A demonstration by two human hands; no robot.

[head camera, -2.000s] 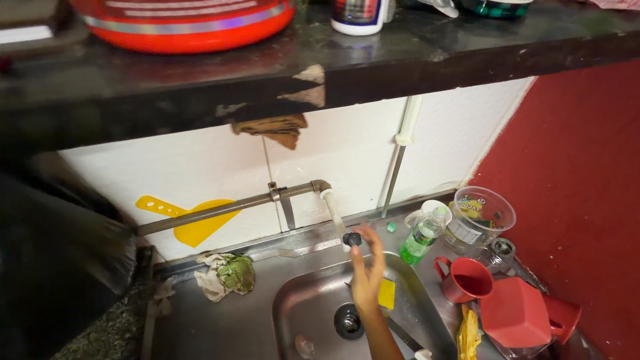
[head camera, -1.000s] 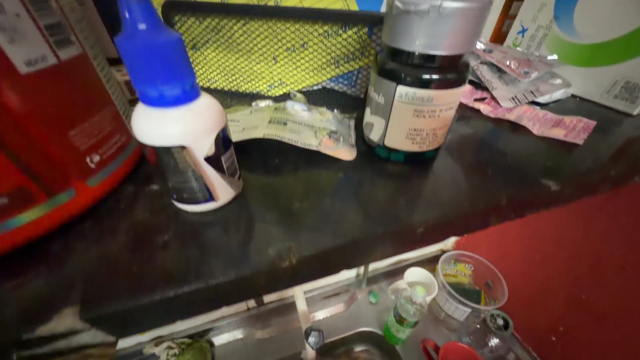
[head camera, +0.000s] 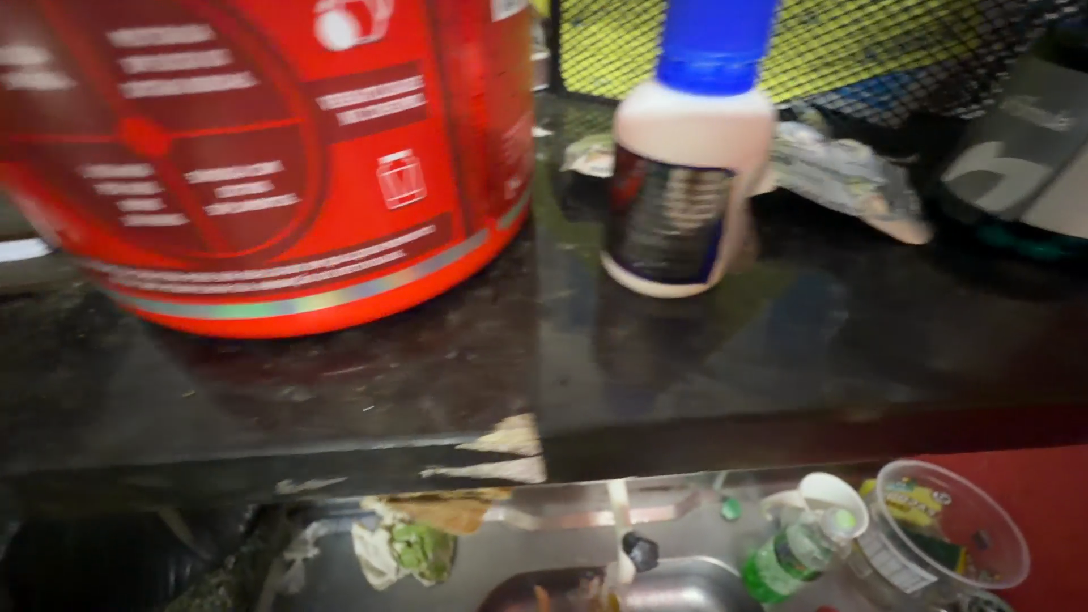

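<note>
Neither hand can be clearly made out. Blurred skin-toned shapes at the bottom edge, in the steel sink basin (head camera: 697,582), may be fingertips of my right hand (head camera: 582,591); whether they hold anything cannot be told. Just above and right of them is the tap's dark nozzle (head camera: 640,551), at the end of a pale pipe. My left hand is out of view. A green plastic bottle (head camera: 786,557) lies tilted right of the basin, beside a white cup (head camera: 837,497) and a clear plastic tub (head camera: 990,540). A crumpled green and whitish item (head camera: 416,548) lies left of the basin.
A dark shelf (head camera: 646,374) with a chipped edge spans the view above the sink. On it stand a large red container (head camera: 340,195), a white bottle with a blue cap (head camera: 693,170), a crumpled packet (head camera: 850,178), a dark jar (head camera: 1028,161) and a black mesh holder (head camera: 833,51).
The view has tilted up and moved closer to the shelf. My right hand, plainly at the tap nozzle two seconds ago, no longer shows clearly.
</note>
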